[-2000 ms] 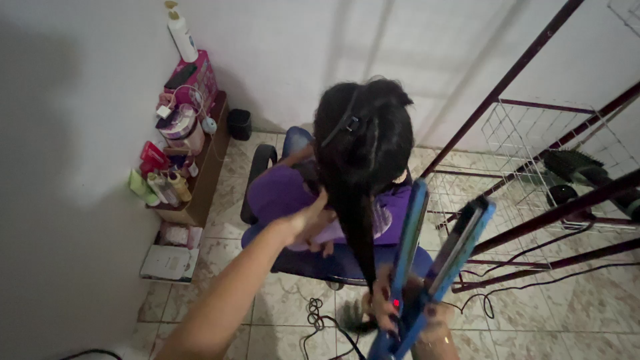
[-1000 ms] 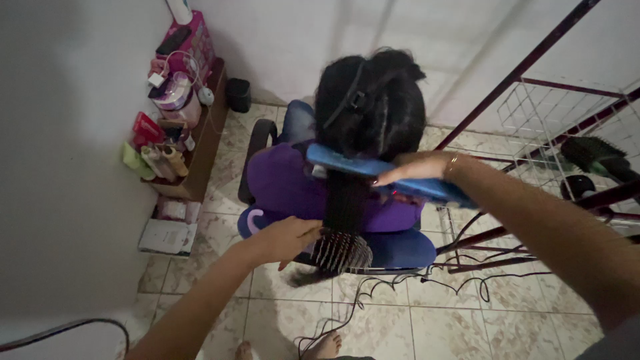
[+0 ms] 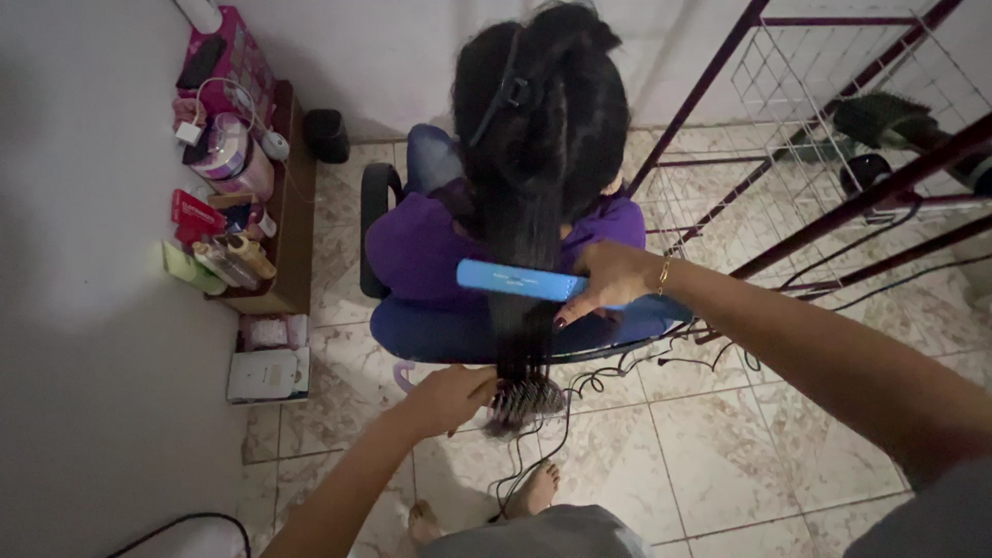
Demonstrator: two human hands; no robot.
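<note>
A person in a purple top [image 3: 422,236] sits on a blue chair [image 3: 434,333], back to me. Part of the dark hair is pinned up with a black hair clip [image 3: 515,91]; a straight lock [image 3: 523,232] hangs over the chair back. My right hand [image 3: 612,280] grips a blue flat iron [image 3: 519,280], which lies across the lock at about shoulder-blade height. My left hand [image 3: 453,397] is below it, closed on a hairbrush [image 3: 531,399] whose bristles are in the ends of the lock. The brush handle is mostly hidden by my fingers.
At left, a wooden shelf [image 3: 298,147] holds bottles, a pink box [image 3: 248,66] and jars. A black bin [image 3: 326,136] stands behind it. On the right, a metal rack [image 3: 697,93] holds another brush [image 3: 883,120] and a hair dryer [image 3: 866,174]. Black cords [image 3: 562,426] trail over the tiles.
Two seconds ago the flat iron stood open and upright at the right; now it lies across the lock. Since one second ago, iron and brush have moved lower relative to the person.
</note>
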